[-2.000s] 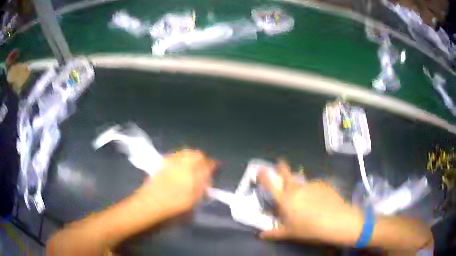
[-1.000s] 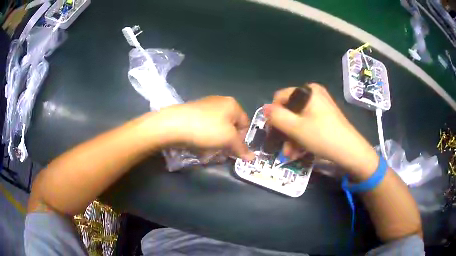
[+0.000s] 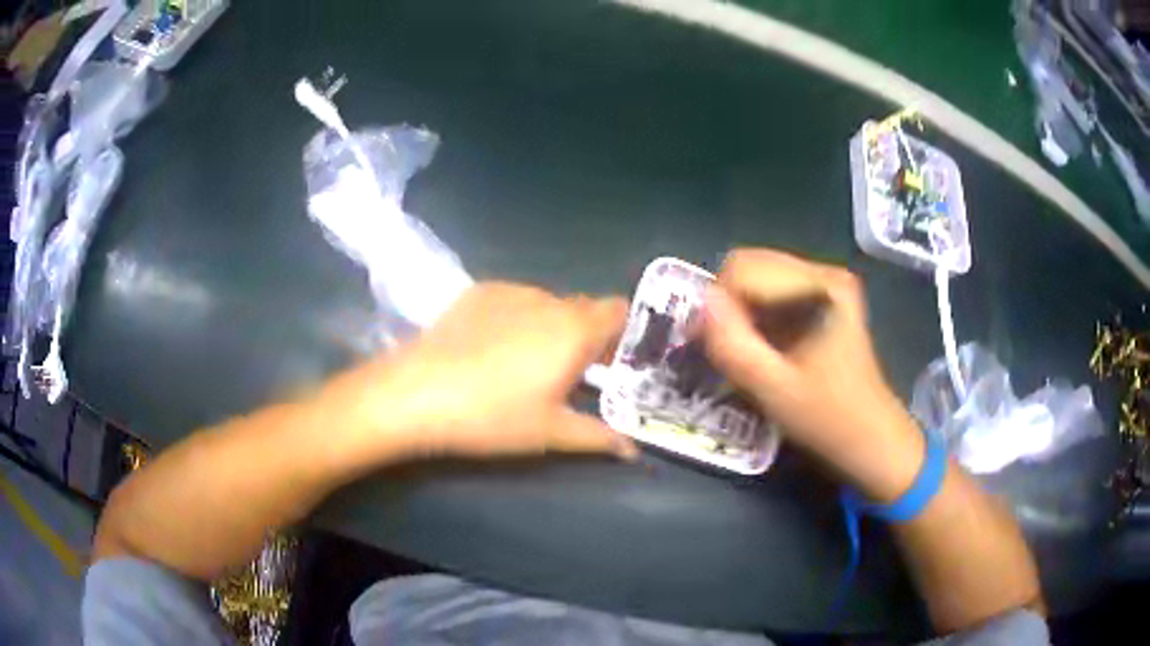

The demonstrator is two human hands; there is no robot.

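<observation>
A white power strip housing (image 3: 691,429) lies open on the dark mat in front of me, with a black part in its upper left and small parts along its lower edge. My left hand (image 3: 530,372) is at the housing's left side, fingers spread against its edge by the cord. My right hand (image 3: 801,347) is over the housing's right side, its fingers curled round a dark tool (image 3: 807,313), partly hidden and blurred. A power cord in a clear bag (image 3: 391,240) runs up left from my left hand to a white plug (image 3: 318,104).
A second open housing (image 3: 911,199) lies at right on the mat (image 3: 568,164), its cord leading to a bag (image 3: 1015,423). Another housing (image 3: 164,32) and bagged cords are at left. Brass strips (image 3: 1122,366) lie at far right. A green conveyor (image 3: 870,38) curves behind.
My left hand has moved from inside the housing to its left edge. My right hand has shifted slightly right and lower, uncovering more of the housing. The plug and bag have shifted slightly left.
</observation>
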